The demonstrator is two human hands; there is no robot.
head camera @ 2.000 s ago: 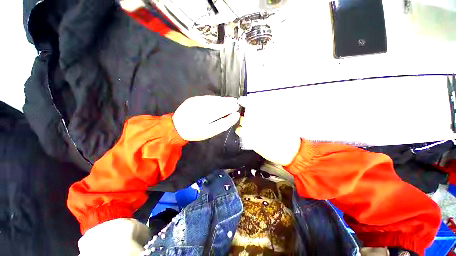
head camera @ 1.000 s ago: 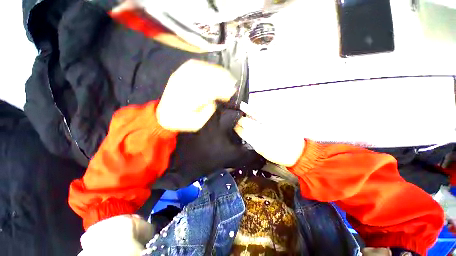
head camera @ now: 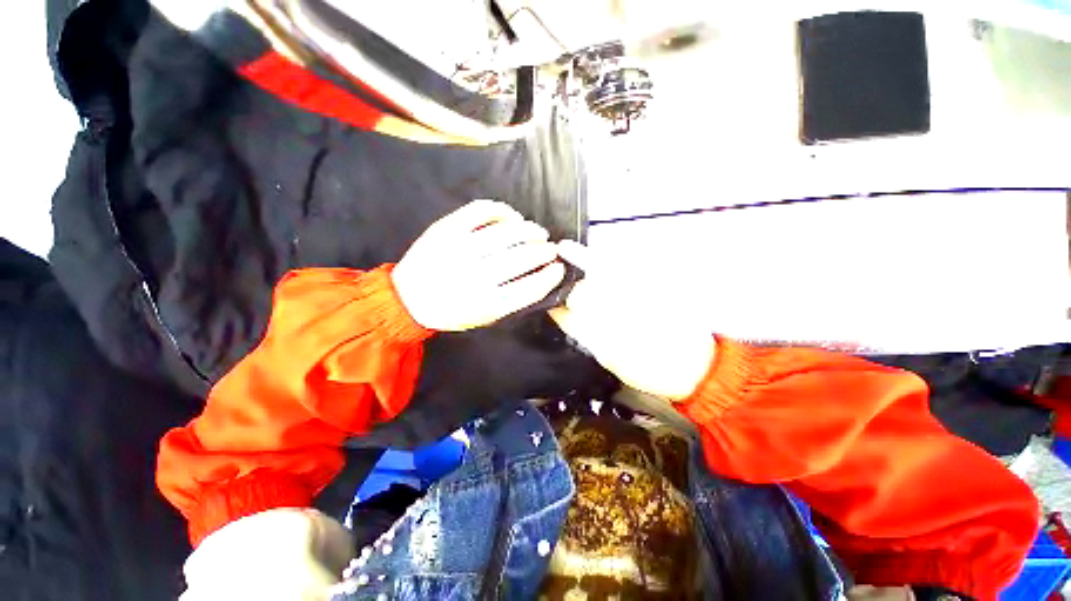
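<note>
A black garment [head camera: 388, 206] lies left of and under my hands, its straight edge running up to the shiny presser foot and needle area [head camera: 525, 100]. My left hand [head camera: 482, 268] lies on the garment with its fingers pinching the edge. My right hand [head camera: 634, 323] meets it from the right, fingertips on the same edge; it is overexposed against the white table. A small folded dark bit of the edge shows between the fingertips. The stitch point is too blurred and bright to tell.
The white machine bed [head camera: 822, 270] has a thin dark seam line. A flat black rectangle [head camera: 864, 78] lies right of the needle. A curved strip with red and orange [head camera: 317, 100] crosses the garment at the upper left. Blue bin parts [head camera: 1039, 569] show at lower right.
My left hand first moved up the edge, then came back down beside my right hand, its fingers again at the edge. The curved red strip now lies further left and lower.
</note>
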